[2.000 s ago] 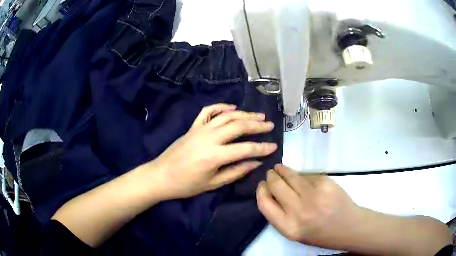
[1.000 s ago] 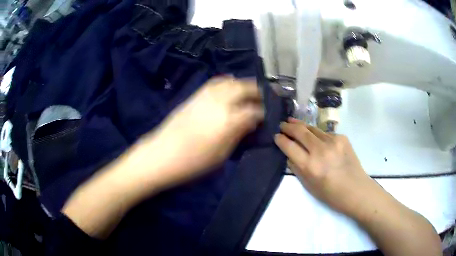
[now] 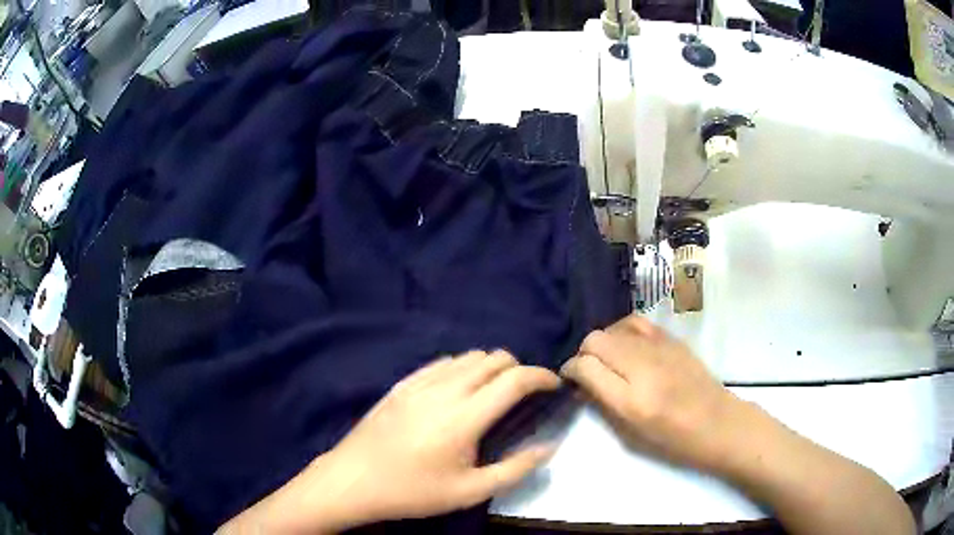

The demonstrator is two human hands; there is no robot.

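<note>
A large navy garment [image 3: 345, 251] lies left of the needle, with a gathered waistband [image 3: 471, 141] at its far end and a pocket opening with grey lining [image 3: 194, 256] at its left. Its darker edge strip [image 3: 596, 277] runs by the presser foot area and the striped metal guide [image 3: 653, 277]. My left hand [image 3: 429, 439] pinches the garment's near right edge between thumb and fingers, slightly blurred. My right hand [image 3: 654, 392] holds the same edge just in front of the foot, fingertips close to my left fingers. The needle tip is not clear.
The white sewing machine head [image 3: 795, 146] stands at the right, with a tension dial [image 3: 721, 148] and a lower knob [image 3: 688, 251]. The curved white table [image 3: 669, 491] is under my right forearm. A yellowish control panel [image 3: 933, 47] is top right. White machine parts and clutter are at the left.
The view has pulled back. My left hand has moved from the upper edge strip down to the garment's near edge. My right hand has stayed on the edge, now closer to my left.
</note>
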